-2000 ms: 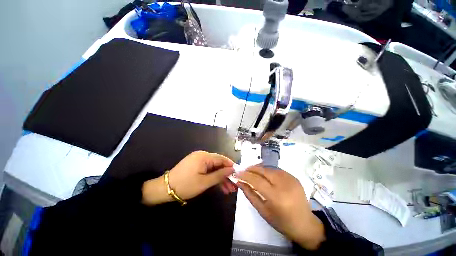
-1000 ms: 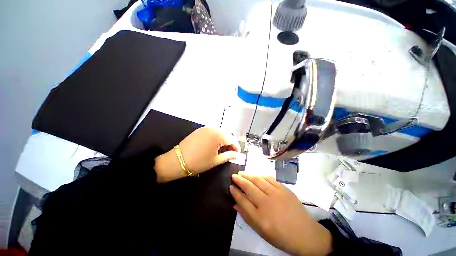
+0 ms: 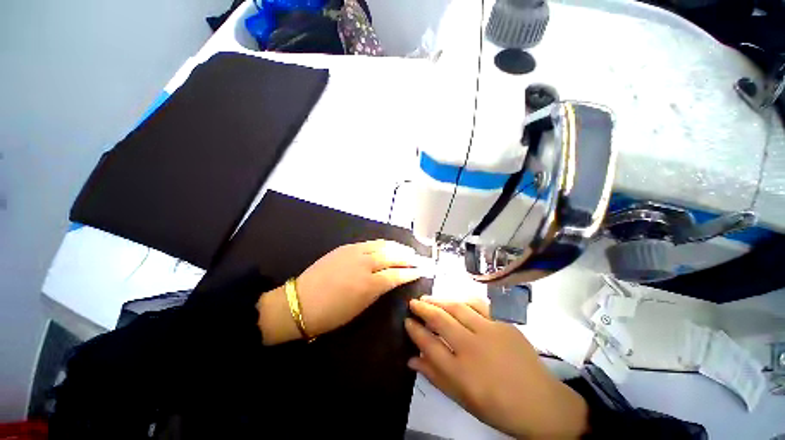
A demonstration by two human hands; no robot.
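A dark garment panel (image 3: 361, 369) lies from the wearer's lap up to the presser foot (image 3: 448, 249), its right edge in line with the needle area. My left hand (image 3: 344, 284) lies on the panel, its fingertips at a small white care label (image 3: 422, 265) beside the foot; glare blurs the label's outline. My right hand (image 3: 491, 361) rests with its fingertips on the panel's right edge, just below the foot. The white sewing machine head (image 3: 671, 120) stands over the work, its shiny take-up guard (image 3: 585, 172) on the front.
A dark panel pile (image 3: 198, 155) lies at the left of the table. Loose white labels (image 3: 613, 322) lie right of the needle, and a long curled white strip (image 3: 732, 368) lies farther right. A grey block-like fitting (image 3: 509, 303) sits beside the foot. Blue and patterned items are behind.
The label, first held between both hands, is now at the foot under my left fingertips. My right hand has gone down onto the panel edge. The view has moved closer to the machine head.
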